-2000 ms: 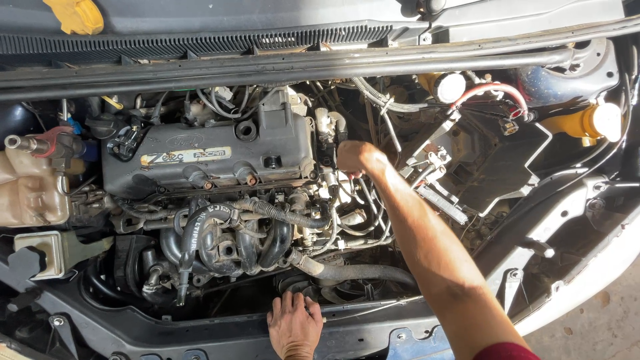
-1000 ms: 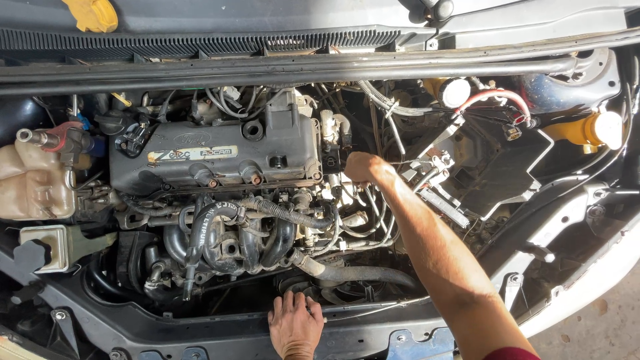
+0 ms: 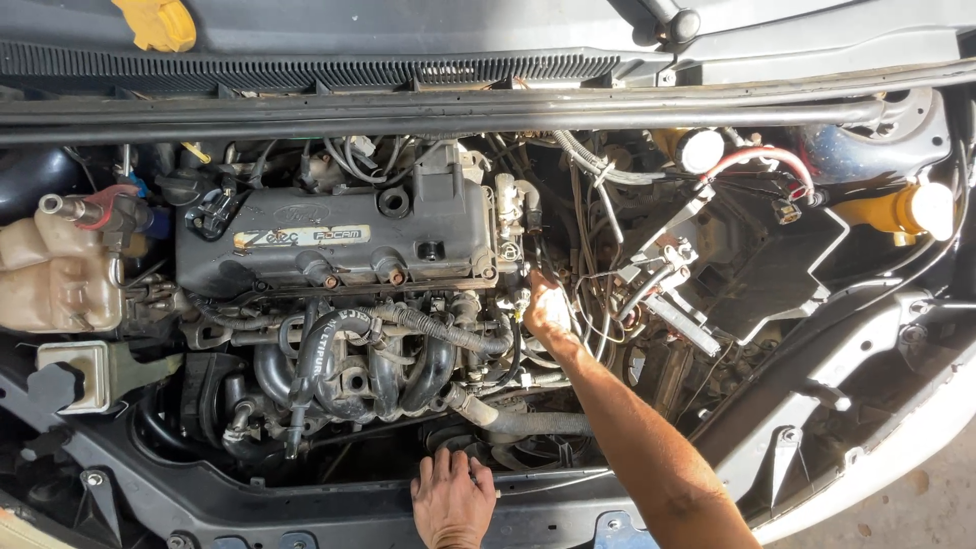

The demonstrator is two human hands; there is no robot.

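My right hand (image 3: 547, 309) reaches down among hoses and wires beside the right end of the engine's black plastic valve cover (image 3: 335, 229); its fingers are partly hidden, so I cannot tell what they touch. Just above it sits a metal coolant housing (image 3: 507, 206) with a short black elbow hose (image 3: 530, 200). A dark cable (image 3: 516, 354) runs down to the left of my wrist. My left hand (image 3: 454, 496) rests, palm down, on the black front crossmember (image 3: 335, 503), its fingertips over the inner edge. The black intake manifold (image 3: 431, 370) lies between the valve cover and that crossmember.
At left are the coolant expansion tank (image 3: 57, 274) and a reservoir with a black cap (image 3: 55, 387). The battery tray (image 3: 770, 259), a metal bracket (image 3: 679, 305), a red cable (image 3: 762, 152) and a yellow filler neck (image 3: 877, 213) lie at right. A corrugated hose (image 3: 526, 422) crosses low.
My right hand has moved down and a little deeper beside the engine, and its fingers are less visible. My left hand stays on the front crossmember.
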